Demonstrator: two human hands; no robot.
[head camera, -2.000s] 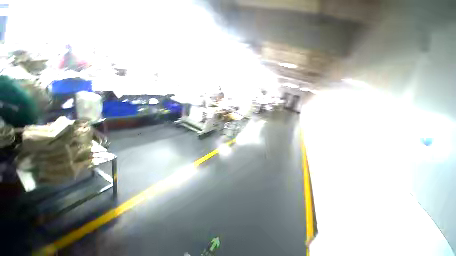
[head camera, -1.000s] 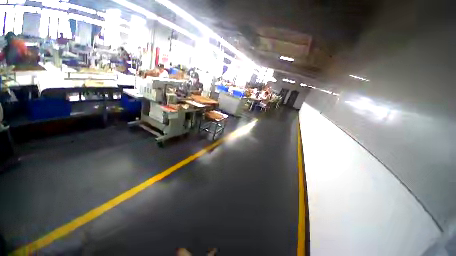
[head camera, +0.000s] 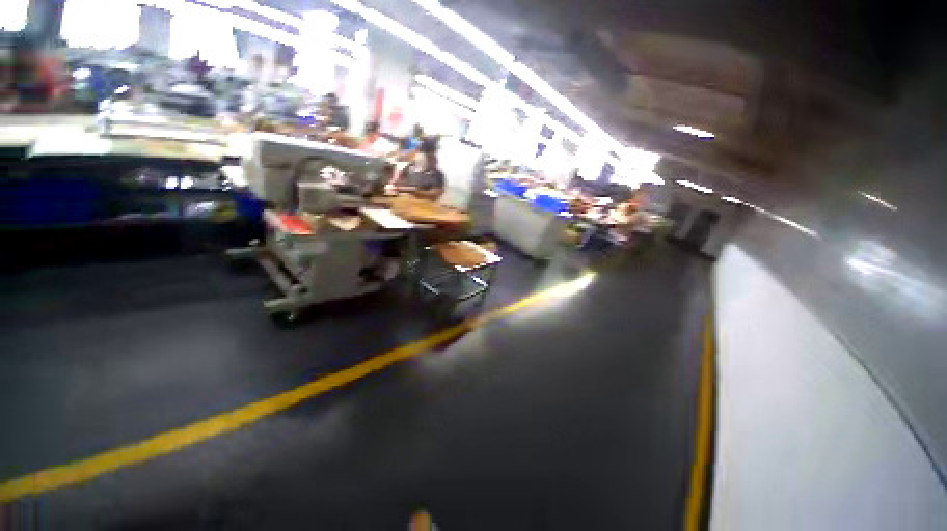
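Observation:
Neither of my hands can be made out. A small tan shape (head camera: 421, 521) is cut off by the bottom edge; I cannot tell whether it is a fingertip or a shoe. Nearest in front is a dark grey floor (head camera: 498, 415) with a yellow line (head camera: 260, 410) across it. Ahead on the left stands a pale machine on a wheeled stand (head camera: 337, 259), with brown pieces on its table (head camera: 426, 212). A stool (head camera: 462, 255) with a brown top or brown pieces on it stands beside it.
A white wall or partition (head camera: 800, 394) runs along the right, with a second yellow line (head camera: 703, 415) at its foot. A person (head camera: 423, 174) is behind the machine. White cabinets (head camera: 528, 226) and blue bins stand farther along. Dark doors (head camera: 694, 230) are at the far end.
The machine and stool are closer and larger. The view has turned left, so the right wall and its yellow line sit farther right. One small tan shape shows at the bottom instead of two.

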